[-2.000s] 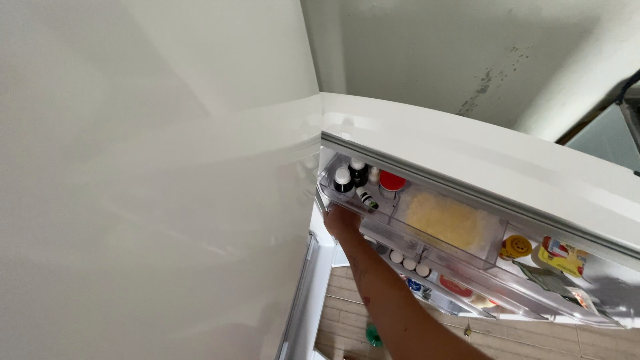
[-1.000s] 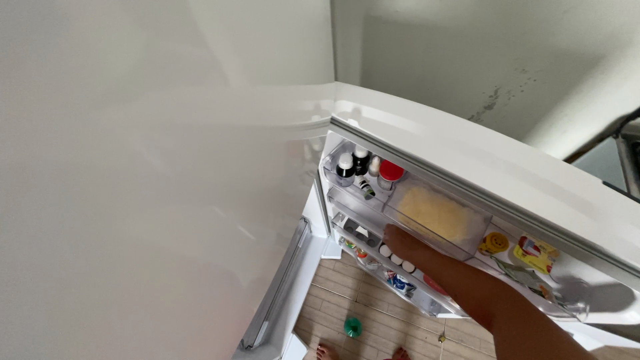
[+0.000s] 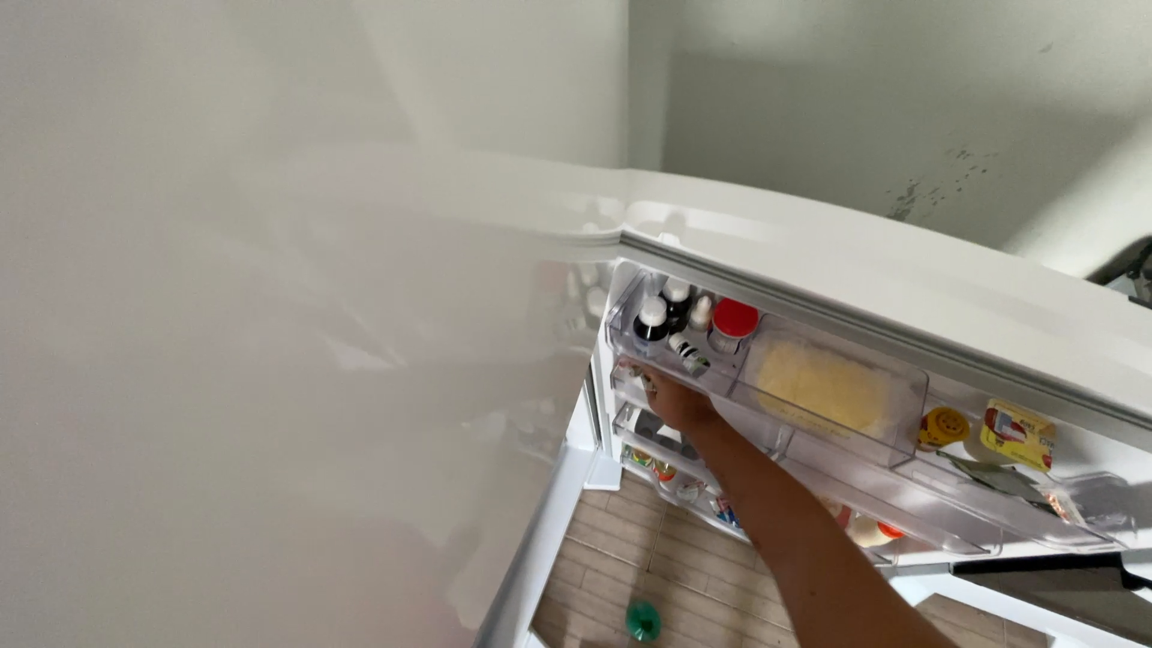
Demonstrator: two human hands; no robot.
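Note:
My right hand (image 3: 673,402) reaches into the second shelf of an open refrigerator door (image 3: 864,243), just under the top shelf's clear bin (image 3: 738,387). Its fingertips are partly hidden behind clear plastic, so whether it holds anything cannot be told. Above it, the top bin carries dark bottles with white caps (image 3: 652,322), a jar with a red lid (image 3: 735,319), a small tipped bottle (image 3: 689,354) and a clear container with something pale yellow (image 3: 821,385). My left hand is out of view.
A yellow-lidded item (image 3: 943,428) and a yellow package (image 3: 1017,436) stand farther right on the door. Lower door shelves hold several packages and jars. A green round object (image 3: 643,621) lies on the tiled floor (image 3: 684,558). A large glossy white panel (image 3: 270,315) fills the left side.
My right hand has moved left along the door shelves, away from the row of white round items it was beside one second ago.

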